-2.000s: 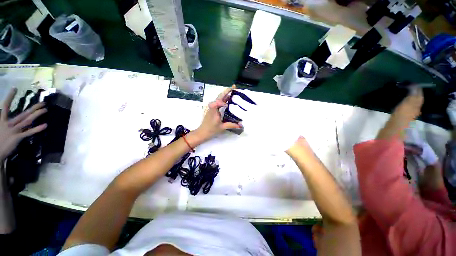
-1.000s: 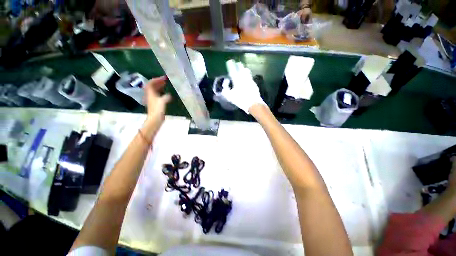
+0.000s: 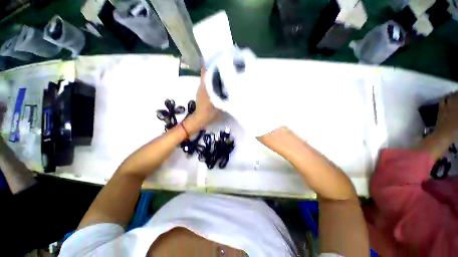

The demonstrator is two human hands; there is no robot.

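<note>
A small black retail box with a raised white flap [image 3: 214, 34] is between my hands above the bench; most of its black body is hidden. My left hand [image 3: 203, 106], bare with a red string bracelet, is closed around its lower left side. My right hand [image 3: 241, 90], in a white glove, lies over the box from the right. The glove blurs into the white bench, with dark patches between its fingers, so its grip cannot be told. Black tied cables [image 3: 217, 148] lie in a heap on the bench below my hands, with more bundles [image 3: 170, 111] further left.
A metal post [image 3: 176, 31] stands beyond my hands. Bagged devices [image 3: 379, 42] and black boxes with pale flaps [image 3: 337, 24] stand on the green conveyor. Glossy black pieces [image 3: 68, 123] lie at the bench's left. Another worker's pink sleeve [image 3: 402, 193] is at the right; an arm shows far left.
Both hands have come back from the conveyor and met over the bench at a box with a raised white flap. The view has tilted down.
</note>
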